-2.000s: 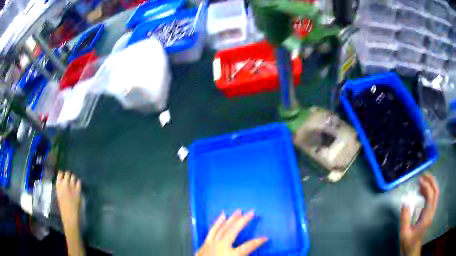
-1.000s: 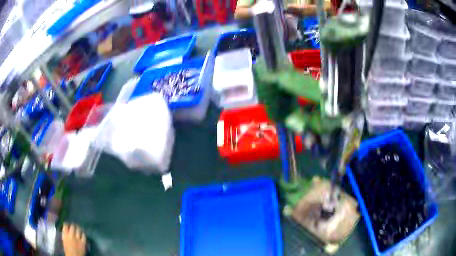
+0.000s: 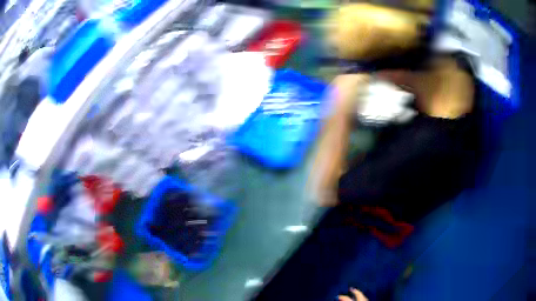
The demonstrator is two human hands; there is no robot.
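The view is strongly blurred. A few fingertips show at the bottom edge [image 3: 354,296]; they look like my right hand, cut off, and what it holds cannot be told. My left hand is out of the picture. The blue tray with dark contents [image 3: 225,213] lies at the lower left on the green bench [image 3: 258,206]. The worn press base [image 3: 154,269] shows blurred below and left of it. Part of another blue tray [image 3: 126,288] shows at the bottom edge.
A person in black [image 3: 411,159] is at the right, arms around a white bundle [image 3: 385,103]. Another blue tray [image 3: 273,144] and a red bin [image 3: 282,41] lie beyond the dark-filled tray. Whitish clear boxes [image 3: 158,111] fill the upper left. Blue floor [image 3: 488,235] lies at right.
The view has swung right. The press area has shifted to the lower left, and the person in black has come into view. The left-side trays and the hand there have gone out of view.
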